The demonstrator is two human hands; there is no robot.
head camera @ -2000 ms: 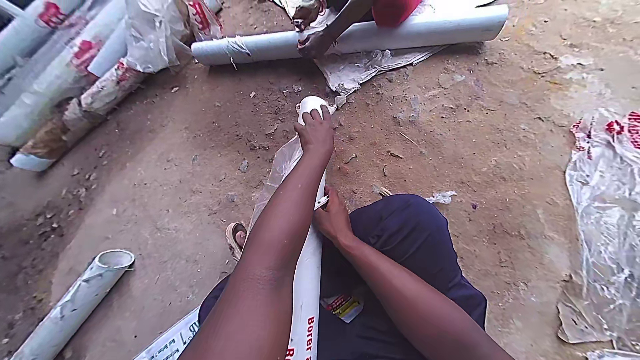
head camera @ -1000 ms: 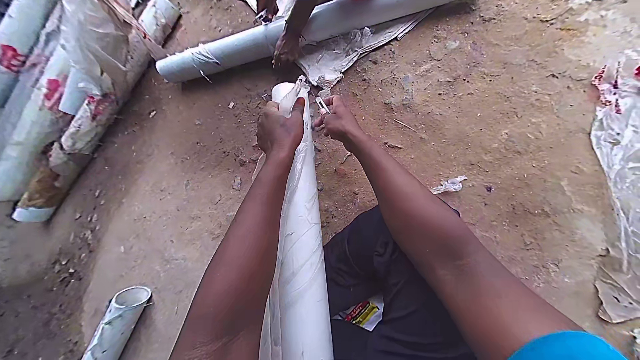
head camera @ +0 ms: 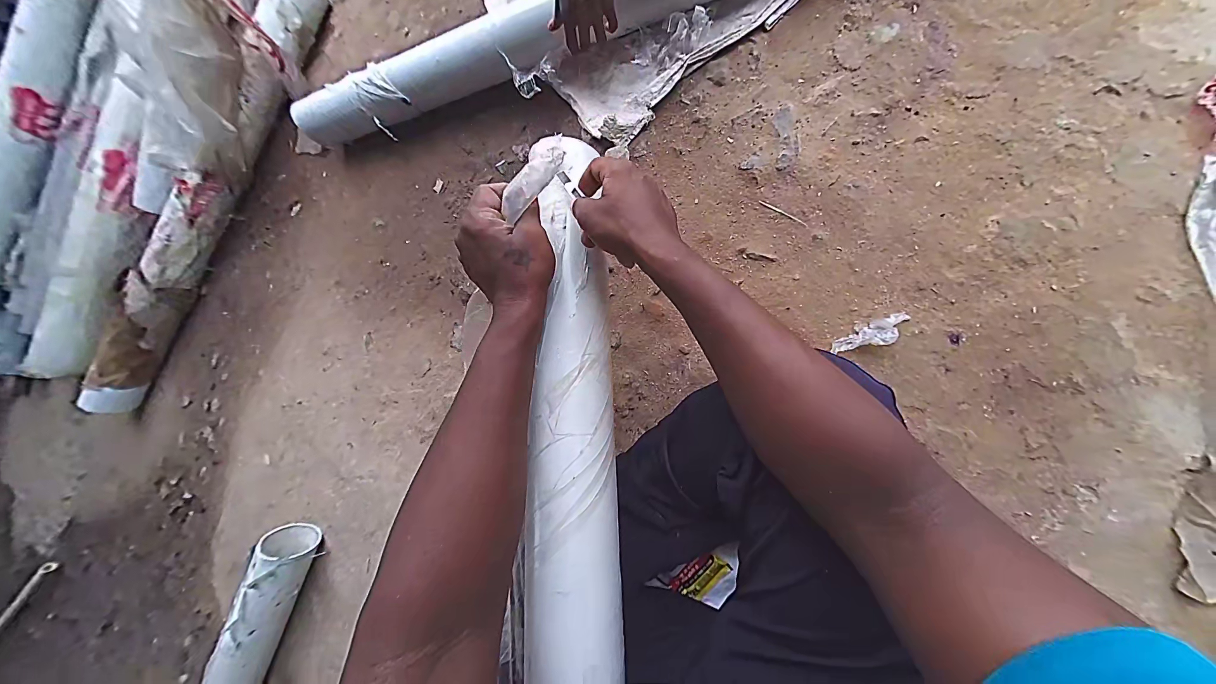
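A long white roll (head camera: 573, 456) in clear plastic wrap runs away from me between my arms. Near its far end, my left hand (head camera: 506, 245) grips a bunched piece of the plastic wrap (head camera: 532, 185) that sticks up above the fist. My right hand (head camera: 624, 211) is closed around a small thin tool with a grey tip (head camera: 562, 178), held against the wrap at the roll's far end. Most of the tool is hidden by the fingers, so its kind cannot be told.
Another person's hand (head camera: 582, 21) rests by a second white roll (head camera: 427, 81) at the top, beside a crumpled plastic sheet (head camera: 622, 85). Several wrapped rolls (head camera: 104, 190) lie at upper left. A short hollow tube (head camera: 264, 598) is at lower left, a plastic scrap (head camera: 871, 332) right of my arm.
My left hand has gone from lying over the roll's far end to gripping bunched wrap at its left side. My right hand has moved up along the roll to its far end.
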